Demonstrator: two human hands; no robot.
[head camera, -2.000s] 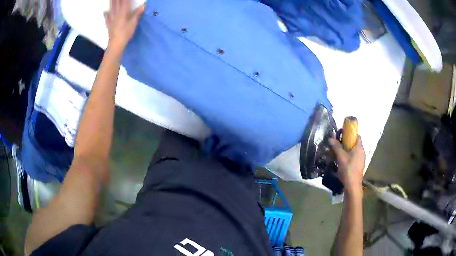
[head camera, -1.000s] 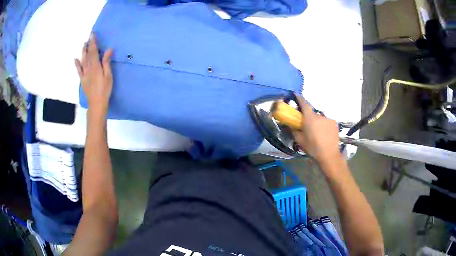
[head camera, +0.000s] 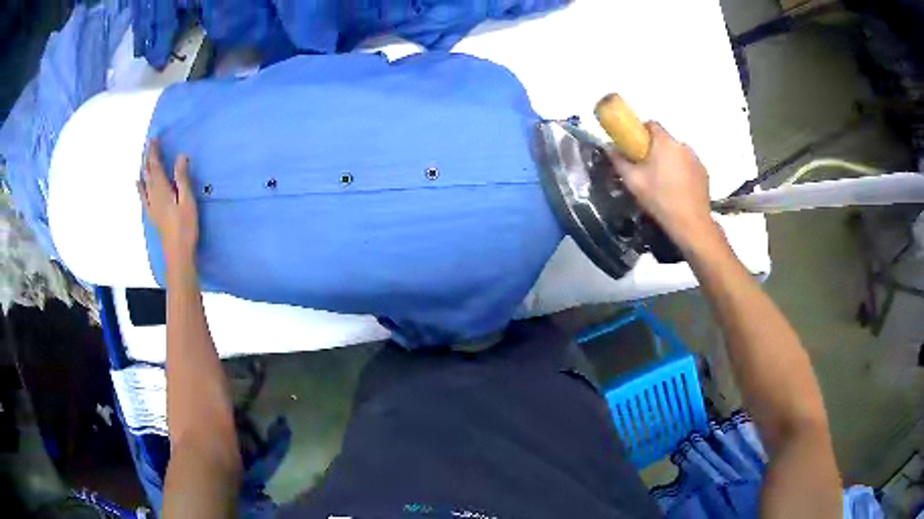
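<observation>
A blue shirt (head camera: 355, 233) lies spread over the white padded form (head camera: 91, 203), with a seam and a row of small dark buttons or snaps running along it. My left hand (head camera: 172, 208) rests on the shirt's left end, fingers a little apart, holding nothing. My right hand (head camera: 664, 182) is closed on the steam iron (head camera: 593, 193), at the shirt's right end. The iron's tan wooden handle stands out past my fingers. The iron's tip side touches or overlaps the shirt edge; whether the soleplate lies flat I cannot tell.
Darker blue crumpled shirts (head camera: 304, 20) lie at the far side. A pale steam hose (head camera: 841, 193) runs right from the iron. A blue plastic basket (head camera: 653, 405) and folded blue garments (head camera: 719, 466) are below right. A black rectangle (head camera: 145, 306) and striped cloth (head camera: 142, 395) are at the left.
The iron in my right hand has moved from on the shirt to its right end. My left hand stays at the left end. The view has shifted.
</observation>
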